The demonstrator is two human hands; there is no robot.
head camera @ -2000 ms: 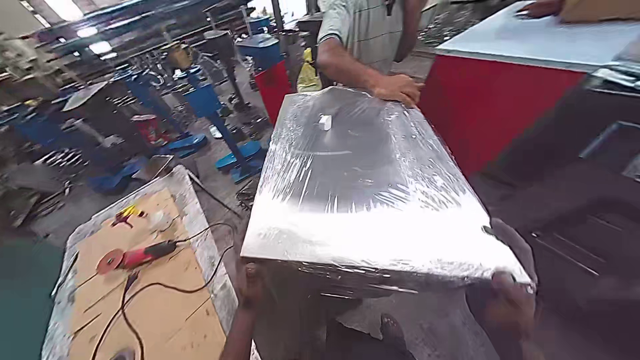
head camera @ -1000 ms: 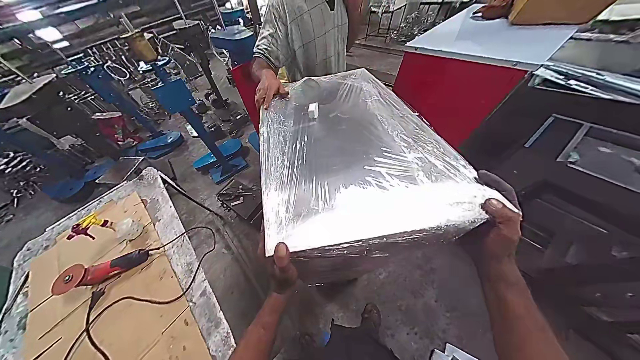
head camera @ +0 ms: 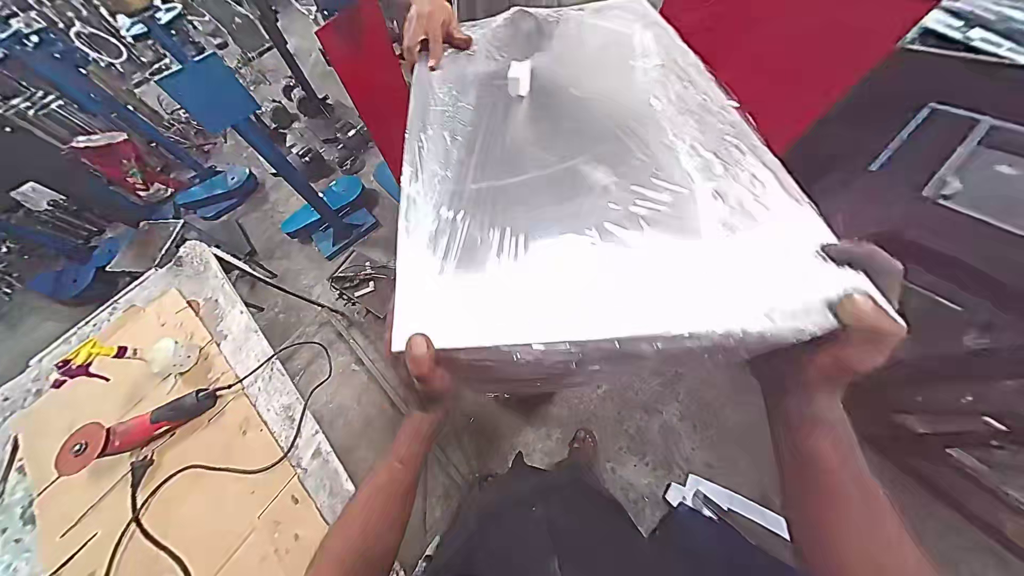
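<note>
A large flat panel wrapped in clear plastic film spans the middle of the view, held off the floor. My left hand grips its near left corner, thumb on the edge and fingers hidden beneath. At the near right corner, my right hand holds it with the thumb on top. A co-worker's hand rests on the far left corner. Near the far end a small white piece shows on the panel's top.
At the lower left, a workbench carries a red angle grinder with its cord and a yellow and purple tool. Blue metal stands are at the upper left. Dark framed panels lie right; white strips are on the floor.
The co-worker's hand has gone from the middle of the far edge to the far left corner. Both my hands have stayed on the near corners. The view has tilted down.
</note>
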